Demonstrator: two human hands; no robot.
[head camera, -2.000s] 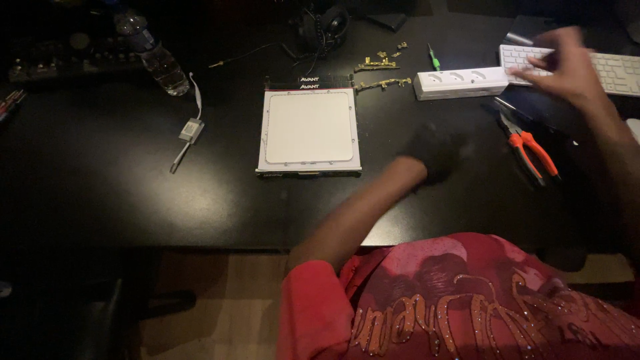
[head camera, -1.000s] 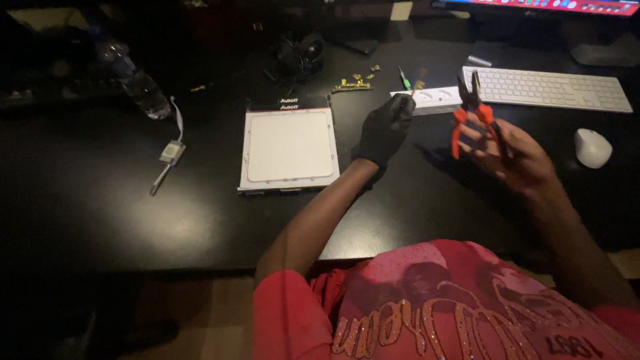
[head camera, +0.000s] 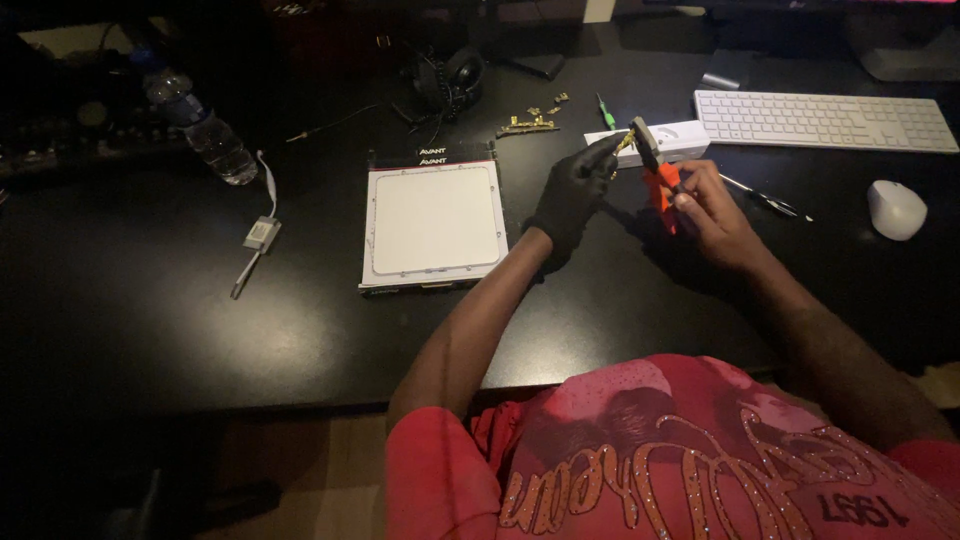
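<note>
My left hand (head camera: 576, 196), in a black glove, pinches a small brass metal strip (head camera: 625, 142) between thumb and fingers. In my bare right hand (head camera: 716, 214) are combination pliers (head camera: 660, 180) with orange handles, their jaws up against the brass strip. Whether the jaws are closed on it is too small to tell. Behind both hands lies a white power strip (head camera: 679, 140). More brass pieces (head camera: 531, 126) lie on the black desk, left of a green-handled screwdriver (head camera: 607, 112). A square white panel (head camera: 436, 219) rests on its box, left of my gloved hand.
A white keyboard (head camera: 825, 120) and mouse (head camera: 897, 210) are at the right, with a slim metal tool (head camera: 761, 196) nearer my right hand. To the left stand a water bottle (head camera: 214, 142) and a small driver box with cables (head camera: 262, 234). Headphones (head camera: 450, 79) lie at the back.
My right hand was empty two seconds ago, while the pliers lay on the desk; it now holds them. The pliers have come to the brass strip, and both hands are now close together.
</note>
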